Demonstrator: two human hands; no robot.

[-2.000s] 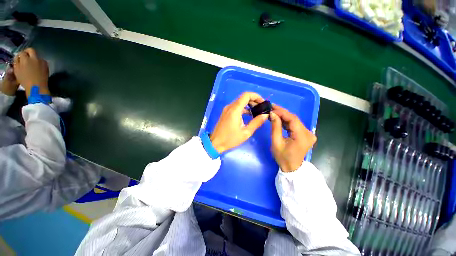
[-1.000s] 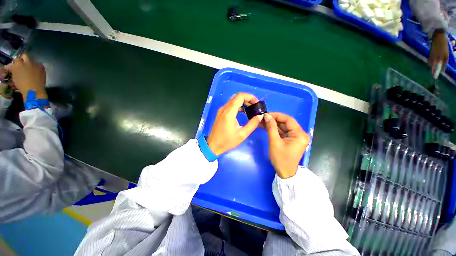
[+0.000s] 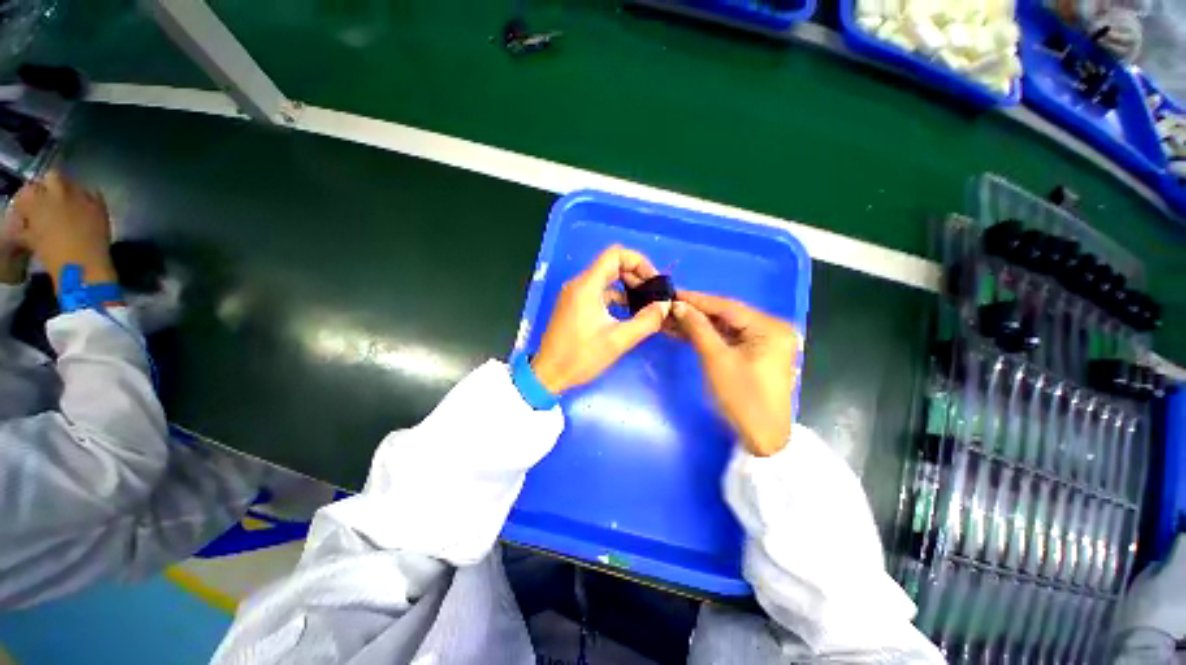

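Note:
A small black housing (image 3: 649,294) is held above the blue work tray (image 3: 637,487). My left hand (image 3: 588,325), with a blue wrist strap, grips it between thumb and fingers from the left. My right hand (image 3: 744,366) is blurred; its thumb and forefinger are pinched together at the housing's right side. Whether they hold a tiny part or only touch the housing cannot be told. A thin reddish line shows just above the housing.
Clear blister trays (image 3: 1041,481) with black units in the far rows stand at right. Beyond the pale rail (image 3: 429,146), a black sub-assembly (image 3: 527,39) lies on the green belt, with a bin of white parts (image 3: 943,37) behind. Another person's hand (image 3: 65,224) is at left.
My right hand has turned, its wrist swinging right and its fingers lying flatter. The black sub-assembly on the belt has moved left. The hand seen at the upper right is gone.

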